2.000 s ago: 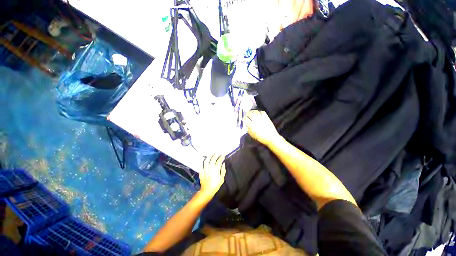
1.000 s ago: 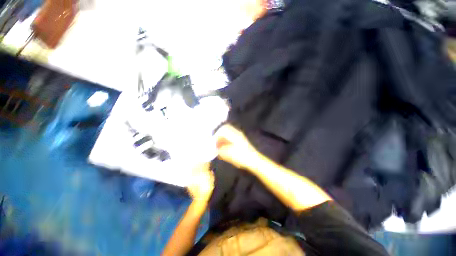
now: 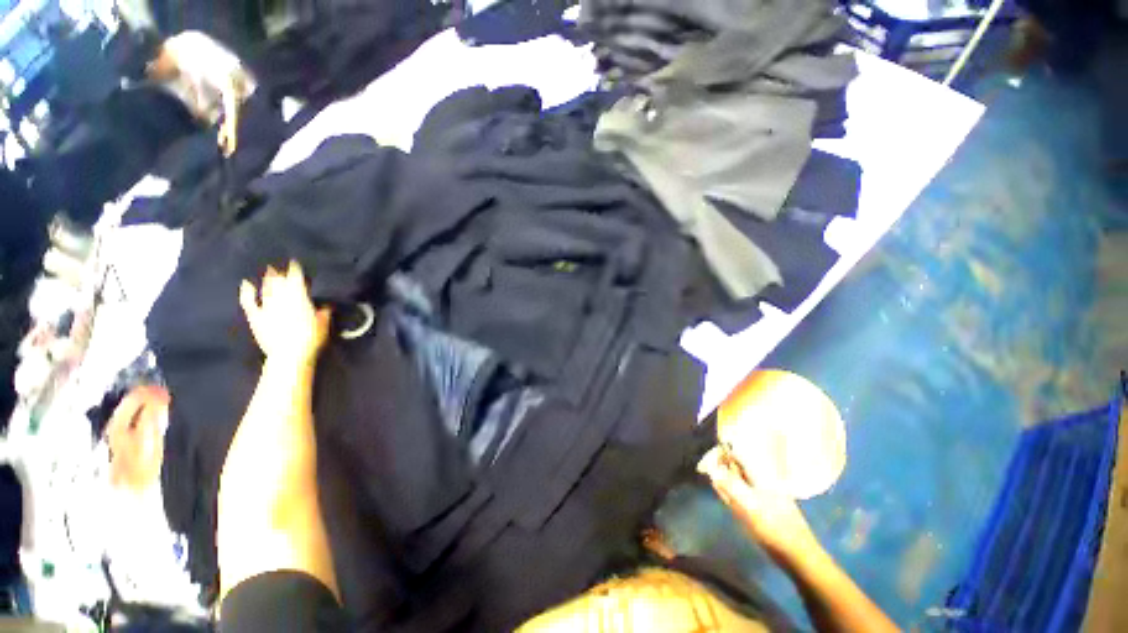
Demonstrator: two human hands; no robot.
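Observation:
Dark jackets [image 3: 532, 210] lie heaped in front of me, with a shiny blue striped lining [image 3: 458, 371] showing in the middle. My left hand [image 3: 285, 315] lies on the dark cloth at the left, its fingers apart. A small pale ring [image 3: 356, 323] shows just right of its thumb; I cannot tell what it is. My right hand [image 3: 734, 476] is low at the right, near the jackets' edge and in front of a round stool. Its fingers are bent and blurred, and I cannot tell if they hold anything.
Grey garments [image 3: 755, 148] lie on the heap's far right. The white-covered table [image 3: 909, 142] shows beyond them. The round pale stool [image 3: 804, 433] stands on the blue floor [image 3: 915, 359]. A blue crate [image 3: 1033, 507] is at lower right. Another person's hand [image 3: 204, 80] shows at upper left.
The view has swung right, from the hangers and corded device to the jacket heap and grey garments. My hands, close together before, are now far apart, left on the cloth and right near the stool.

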